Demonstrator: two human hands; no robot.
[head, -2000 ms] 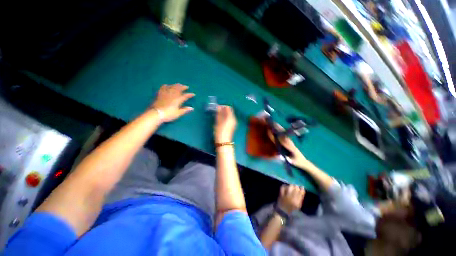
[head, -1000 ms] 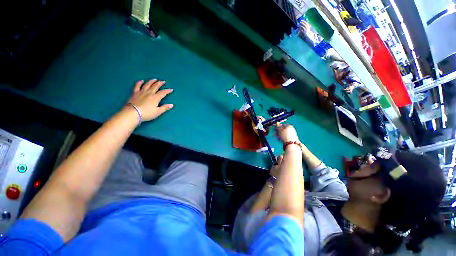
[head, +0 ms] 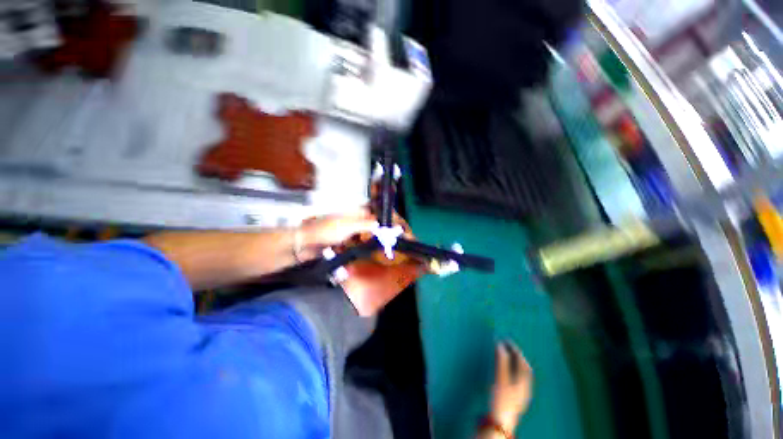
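Note:
A black three-leg assembly point(head: 387, 190) with a pale three-pointed centre lies on a red-brown fixture point(head: 373, 290) with white holders, between the white machine table and the green mat. My left hand point(head: 336, 231) is at the fixture's left side and grips it; its fingers are partly hidden under the assembly. My right hand point(head: 512, 386) is low over the green mat, apart from the fixture and blurred. Something dark shows at its fingers, and I cannot tell whether it is held.
The white machine table point(head: 154, 154) fills the left, with a red-brown plate point(head: 262, 143) and another at the far left. A white box point(head: 382, 86) stands at its edge. Black ribbed trays point(head: 468, 167) are behind the mat point(head: 468, 317). A yellow-wrapped post point(head: 594, 249) is on the right.
The view has swung left to the machine table. The fixture with the assembly, earlier beside the other person, is now at my left hand. My right hand has come away from it.

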